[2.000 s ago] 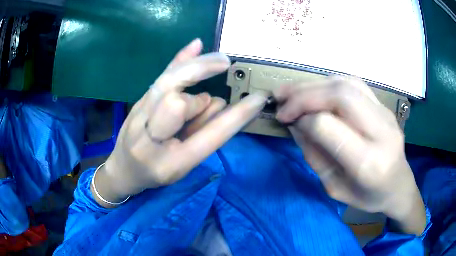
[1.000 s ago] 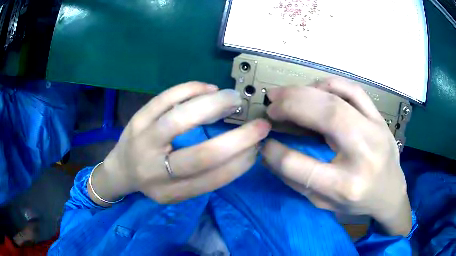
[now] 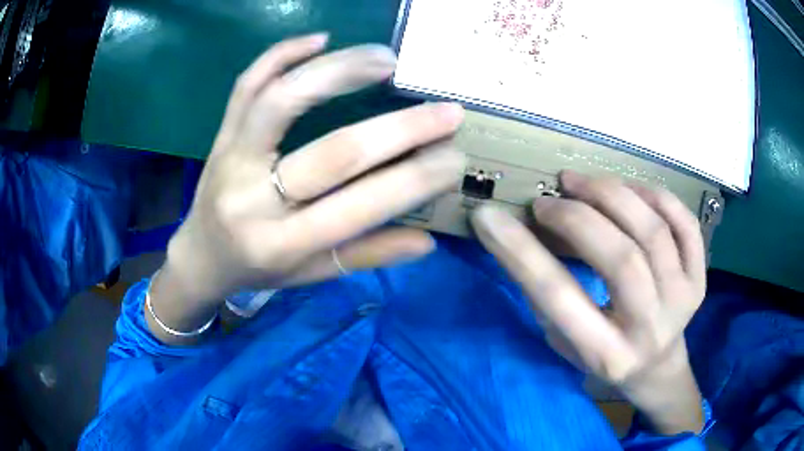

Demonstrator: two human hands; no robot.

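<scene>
The grey-tan metal fixture [image 3: 516, 151] lies along the near edge of the tray. One squarish dark position [image 3: 479, 184] shows between my hands, and part of another shows beside my right fingers. My left hand [image 3: 322, 176] is blurred over the fixture's left end, fingers apart, with nothing visible in it. My right hand [image 3: 608, 264] rests at the fixture's near side, thumb tip just below the dark position, fingers curled on the bar. Its fingertips are apart and I see nothing held. Tiny orange-red components [image 3: 532, 25] lie scattered on the white sheet.
The black-edged tray with white paper [image 3: 652, 79] lies beyond the fixture on the green bench [image 3: 212, 79]. A silver screw [image 3: 713, 204] shows at the fixture's right end. Blue cloth [image 3: 53, 247] and a blue stool frame show at the left. My blue smock is below.
My left hand has moved up and away from the right fingertips, now covering the fixture's left end. My right fingers have shifted right and spread from the thumb, uncovering the dark position.
</scene>
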